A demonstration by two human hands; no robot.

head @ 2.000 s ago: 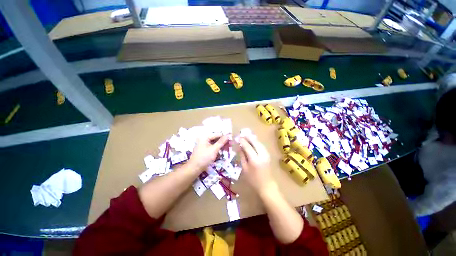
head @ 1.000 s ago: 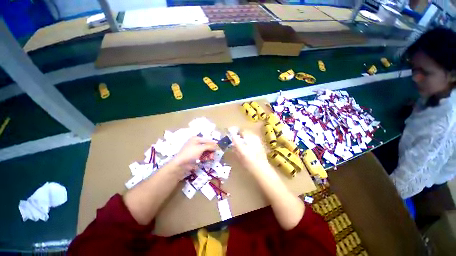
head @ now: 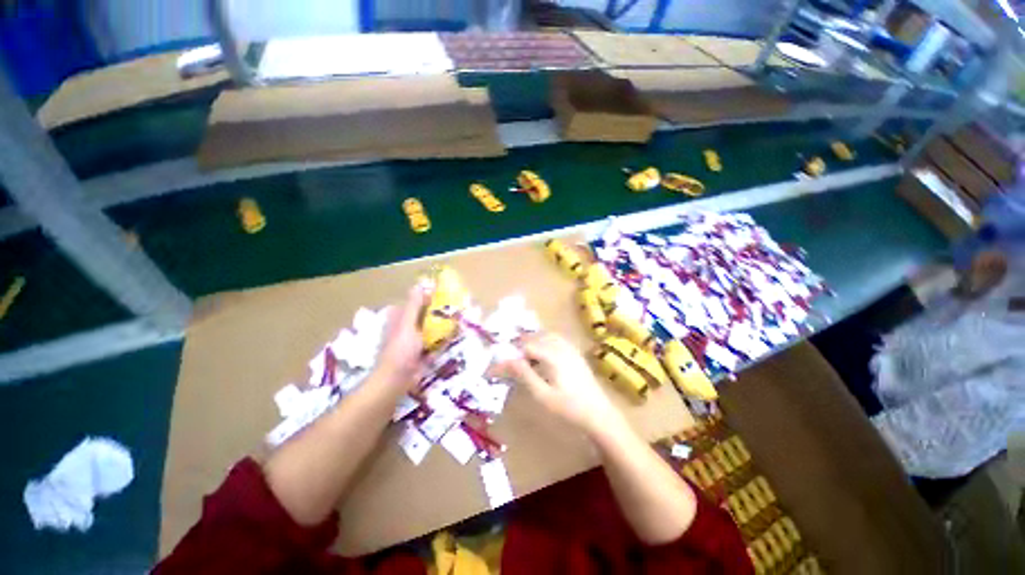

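My left hand (head: 402, 343) holds a yellow housing (head: 443, 312) upright above the working pile of white pieces (head: 452, 395). Red leads show beside the housing. My right hand (head: 562, 380) is right of it, thumb and fingertips close together at a white piece over the pile; blur hides whether they grip it. The pile lies on the cardboard sheet (head: 242, 359). Waiting yellow housings (head: 629, 359) lie along the sheet's right edge.
A supply heap of white pieces (head: 719, 281) lies right of the cardboard. Yellow pieces (head: 416, 215) lie spaced along the green belt (head: 337, 219). A carton of yellow housings (head: 753, 505) is below right. Crumpled white cloth (head: 79, 483) is at left. A coworker (head: 944, 382) is at right.
My left hand now holds a yellow housing; the small dark-faced piece between my hands is no longer seen. One housing fewer shows at the row's top. The coworker's face has turned or moved; the view has shifted.
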